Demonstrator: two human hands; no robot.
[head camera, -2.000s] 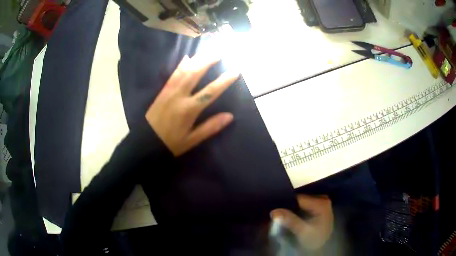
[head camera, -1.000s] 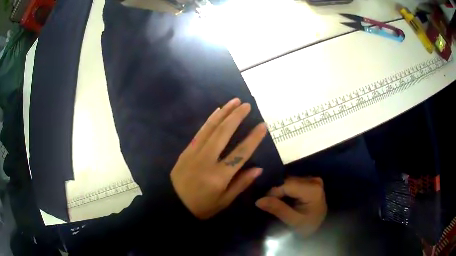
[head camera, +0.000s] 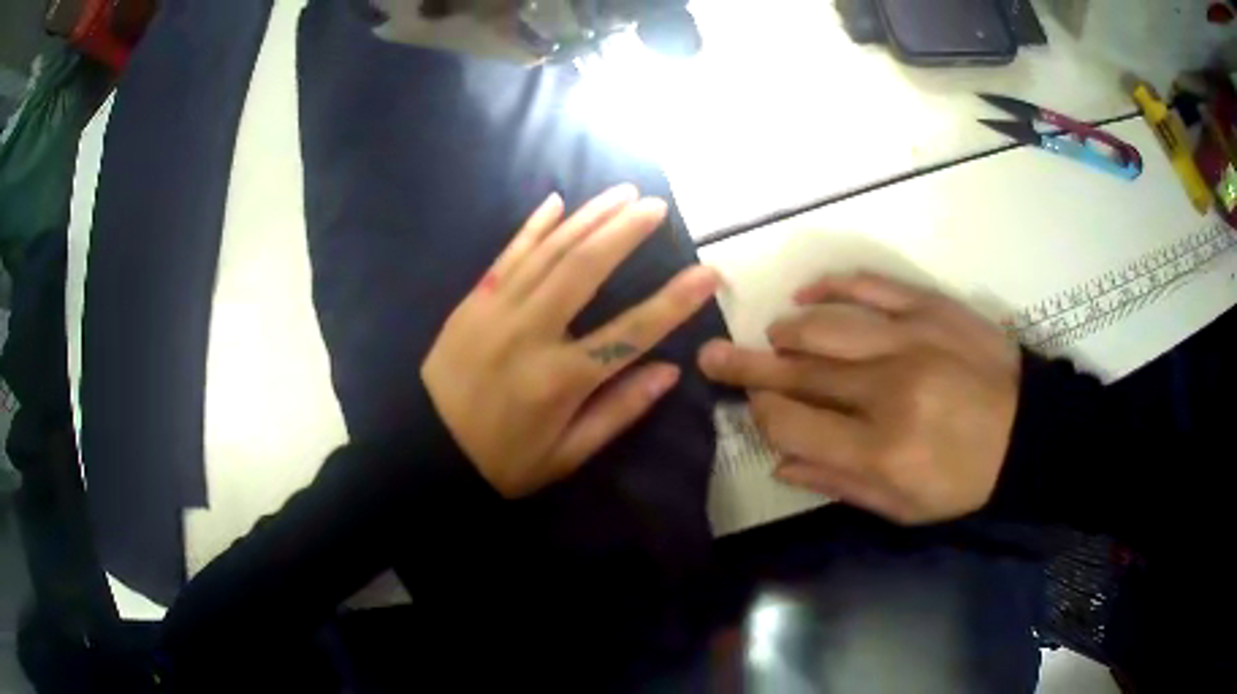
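A dark navy fabric panel (head camera: 421, 176) lies on the white table, running up under the lamp of the sewing machine (head camera: 509, 25). My left hand (head camera: 556, 339), with a tattooed finger, lies palm down on the panel, fingers spread. My right hand (head camera: 882, 393) is over the table at the panel's right edge, its fingers pointing left and one fingertip touching the edge. It grips nothing that I can see. The needle area is washed out by glare.
A long navy strip (head camera: 170, 271) lies on the left. Thread snips (head camera: 1065, 133), a phone (head camera: 947, 27) and a yellow tool (head camera: 1171, 147) lie at the upper right. A printed ruler (head camera: 1126, 288) follows the front edge. A red object (head camera: 102, 34) is upper left.
My right hand has come up from below the table edge onto the tabletop beside the panel. My left hand moved down the panel, then slightly back up towards the machine.
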